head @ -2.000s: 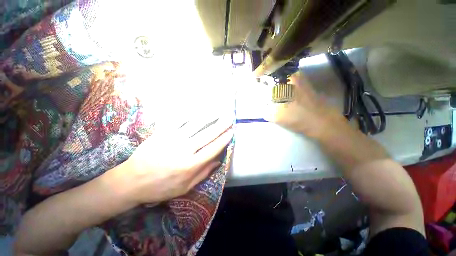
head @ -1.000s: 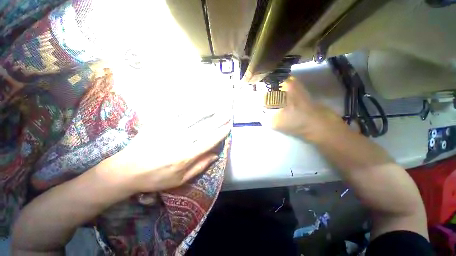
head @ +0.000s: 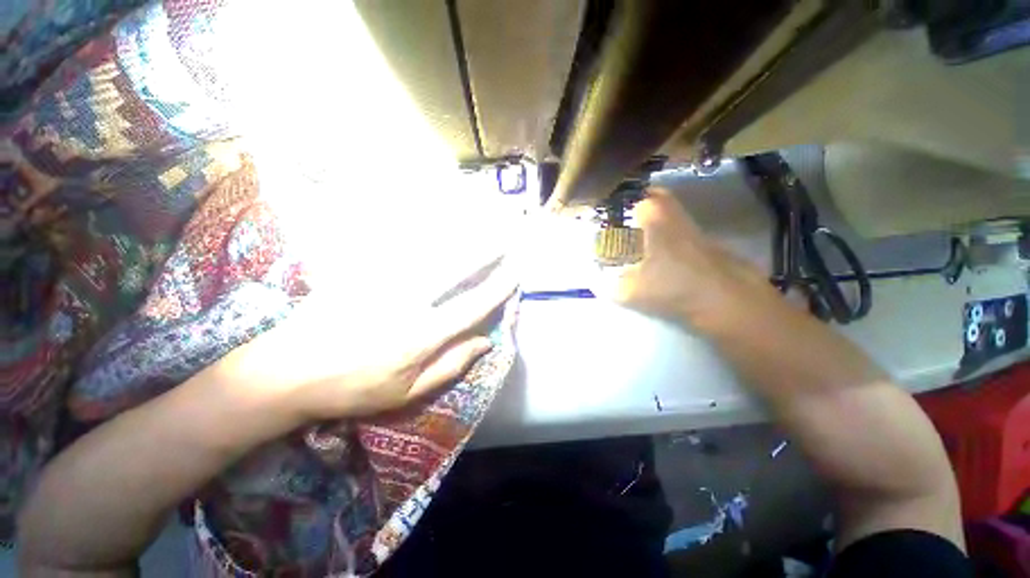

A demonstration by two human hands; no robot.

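The patterned fabric piece (head: 169, 271) in red, teal and cream covers the left side, its upper part washed out by the lamp glare. My left hand (head: 395, 350) lies flat on the cloth near its right edge, fingers partly lost in the glare. My right hand (head: 666, 265) is beside the knurled brass-coloured knob (head: 619, 244); its fingertips are hidden by the knob and glare, so its hold is unclear. The presser foot area (head: 512, 178) shows only faintly at the cloth's right edge.
The cream machine head (head: 520, 68) spans the top. Black scissors (head: 830, 271) lie on the white machine bed (head: 633, 373), right of my right hand. A blue line (head: 557, 295) marks the bed. A dark switch plate (head: 994, 323) and red plastic (head: 988, 435) are far right. Scraps (head: 723, 519) litter the floor.
The cloth's lower right edge has shifted and curves further left at the bottom. My left hand stays on the cloth, slightly higher in view. My right hand remains beside the knob.
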